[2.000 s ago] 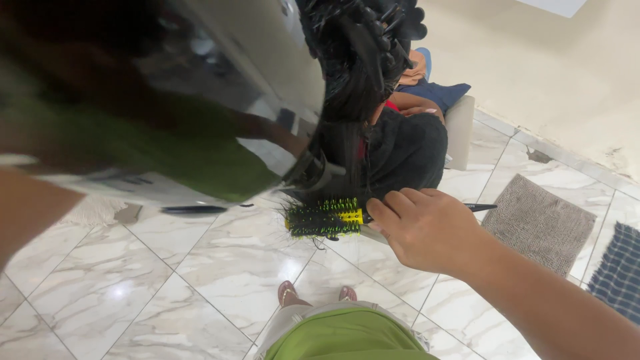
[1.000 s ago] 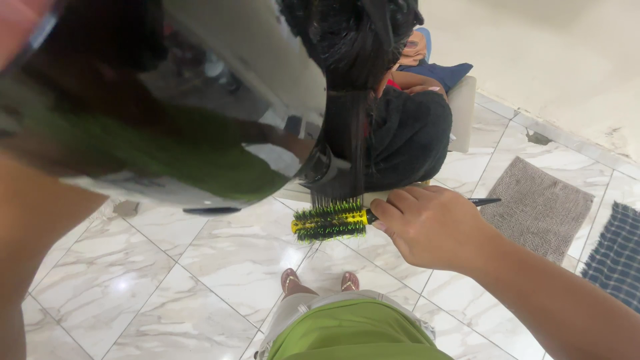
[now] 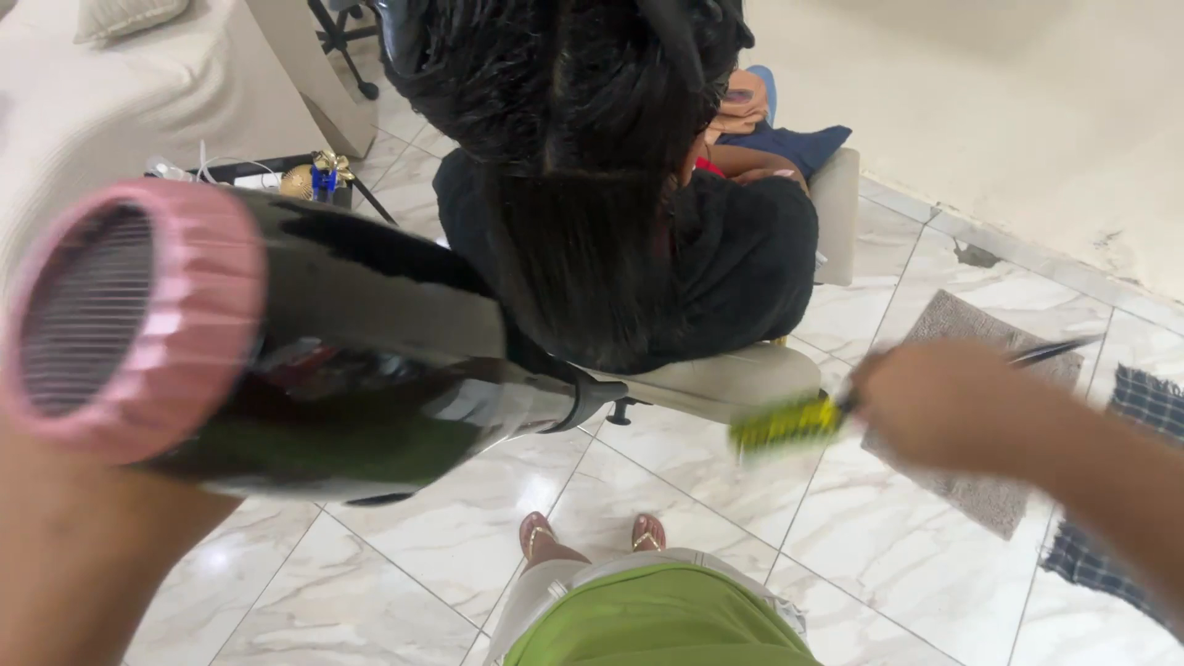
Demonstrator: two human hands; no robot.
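My right hand (image 3: 934, 402) grips the handle of a round hairbrush (image 3: 786, 425) with yellow-green bristles, blurred, off to the right of the hair. A black hair dryer (image 3: 370, 342) with a pink ring at its air intake fills the left side, its nozzle (image 3: 592, 398) pointing right, just below the hair ends. My left forearm (image 3: 102, 536) rises behind the dryer, which hides the hand itself and its hold. A seated person's dark hair (image 3: 592, 259) is parted; a straight section hangs down the back over a black cape or towel (image 3: 758, 268), with the upper hair gathered above.
The person sits on a light padded chair (image 3: 740, 379). At the left are a bed or sofa with a cream cover (image 3: 185, 102) and a small black tray or trolley (image 3: 245, 169) with small items. A grey mat (image 3: 971, 462) and a checked cloth (image 3: 1101, 564) lie on the tiled floor.
The brush was at the hair ends earlier; it has moved right, apart from the hair. The dryer has moved down and left, uncovering more of the hair and the things at the left.
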